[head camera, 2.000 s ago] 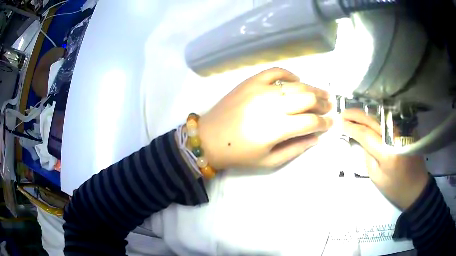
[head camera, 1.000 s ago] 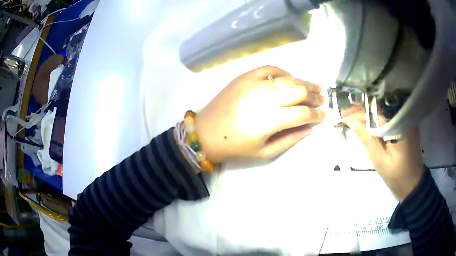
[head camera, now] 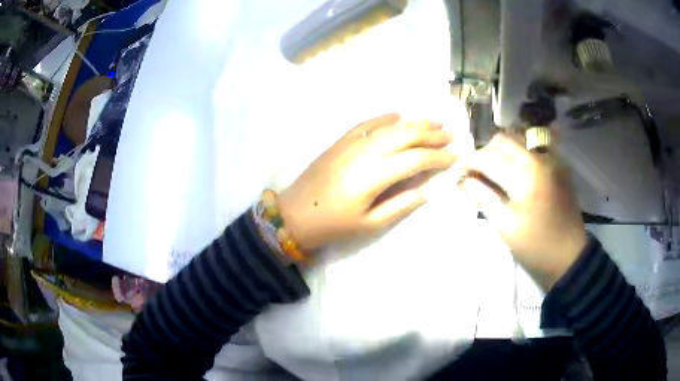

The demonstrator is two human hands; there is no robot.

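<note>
A large white fabric piece (head camera: 365,298) lies overexposed on the white table and hangs over its front edge. My left hand (head camera: 373,178) rests flat on the fabric, fingers together, pointing at the needle area. My right hand (head camera: 522,201) is at the fabric's right edge beside the needle area, with fingers bent and fingertips close together; glare hides whether they pinch the edge. The presser foot area (head camera: 473,97) of the sewing machine is just beyond the fingertips, small and blurred.
The pale sewing machine head (head camera: 552,45) fills the upper right, with ribbed cream knobs. A grey lamp (head camera: 335,30) is at the top. Cluttered items, a dark phone-like object (head camera: 103,178) and white cloth (head camera: 83,197) are at the left. White cloth (head camera: 97,342) hangs at the lower left.
The camera view has shifted, showing more of the machine's right side. My right hand has come out from behind the machine head to its near side. My left hand stays on the fabric.
</note>
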